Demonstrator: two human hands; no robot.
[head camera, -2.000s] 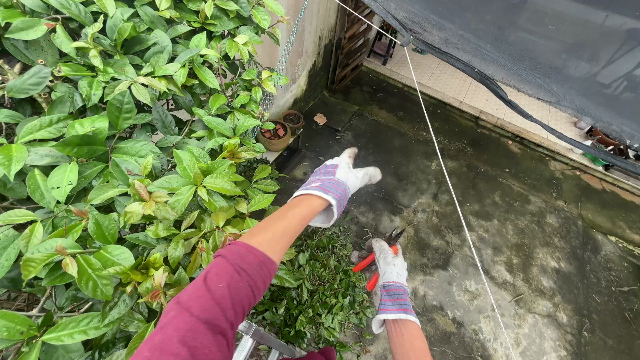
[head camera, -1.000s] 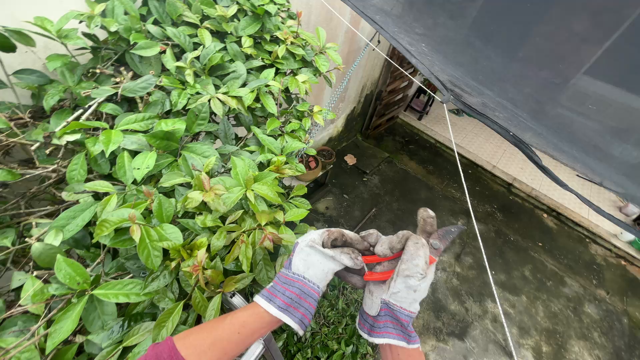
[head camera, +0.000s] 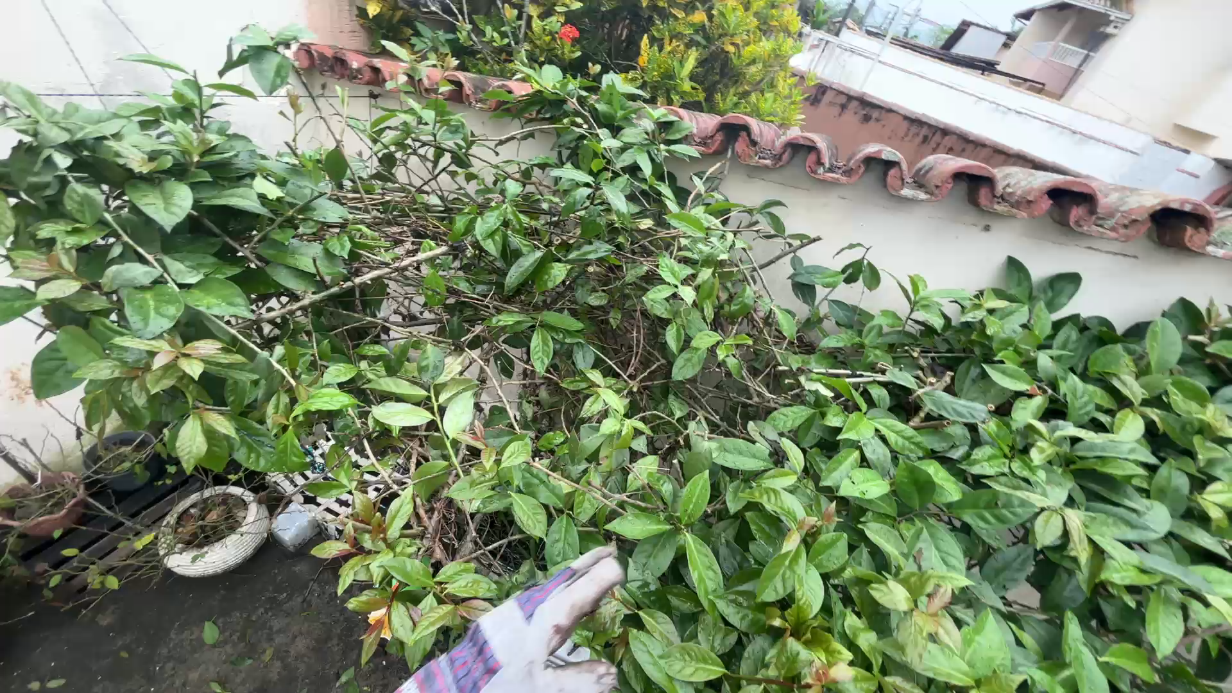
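My left hand (head camera: 534, 635), in a soiled white work glove with a purple striped cuff, reaches in from the bottom edge. Its visible fingers are spread, and nothing shows gripped between them; part of the hand is cut off by the frame. Right beside and beyond it are the glossy green leaves of a broad shrub (head camera: 693, 558). Bare woody stems (head camera: 361, 281) show in the shrub's thinner middle. My right hand is out of view, and so are the red-handled pruning shears.
Behind the shrub runs a pale wall (head camera: 885, 226) capped with red clay roof tiles (head camera: 924, 178). At the lower left, a round white planter (head camera: 252, 539) and a dark pot (head camera: 123, 460) stand by dark slats. A yellow-green bush (head camera: 712, 58) rises beyond the wall.
The view has swung far over to the shrub and wall. Earlier both gloved hands were together at the red-handled shears; now only my left hand shows, apart from them.
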